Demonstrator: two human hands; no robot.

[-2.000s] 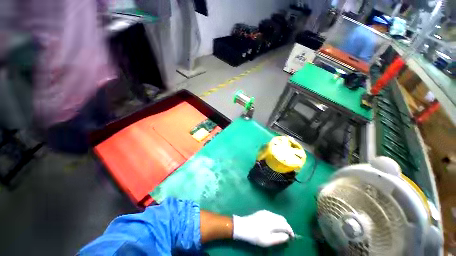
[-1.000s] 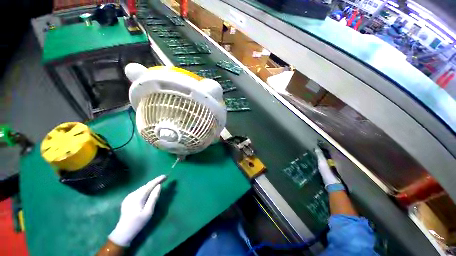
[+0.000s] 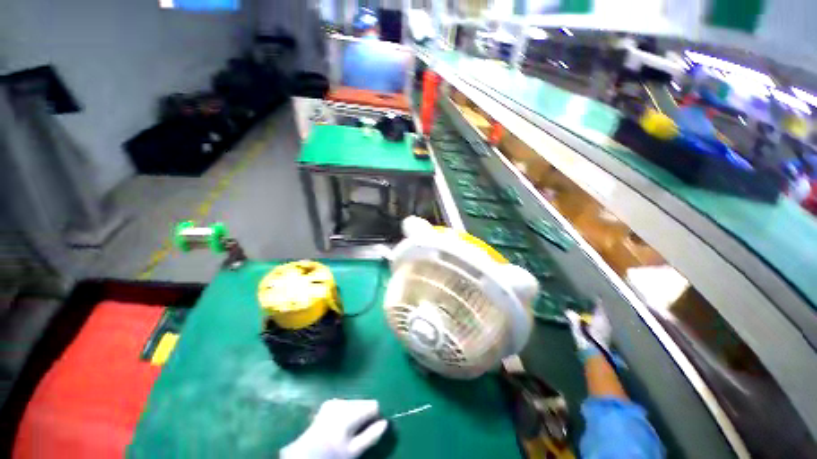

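Observation:
My left hand (image 3: pixel 336 434), in a white glove, is low on the green mat and holds a thin silvery solder wire (image 3: pixel 412 412) that sticks out to the right. My right hand (image 3: pixel 593 335), also gloved, is over the conveyor and holds the soldering iron (image 3: pixel 587 318), with its yellow part at the fingers and a dark cable along the wrist. A green circuit board (image 3: pixel 554 306) lies on the belt just left of my right hand. The iron's tip is too blurred to see.
The off-white fan (image 3: pixel 459 307) stands between my hands. A black fan with a yellow top (image 3: pixel 300 309) and a solder spool (image 3: pixel 201 237) are left. The iron stand (image 3: pixel 539 408) is at the bench's right edge. A red-lined tray (image 3: pixel 85 376) is left; the conveyor (image 3: pixel 488 202) runs away right.
The view has swung since the earlier frames. My right hand, out of view two seconds ago, is now farther up the conveyor, closer to the off-white fan, than one second ago. My left hand still holds the wire.

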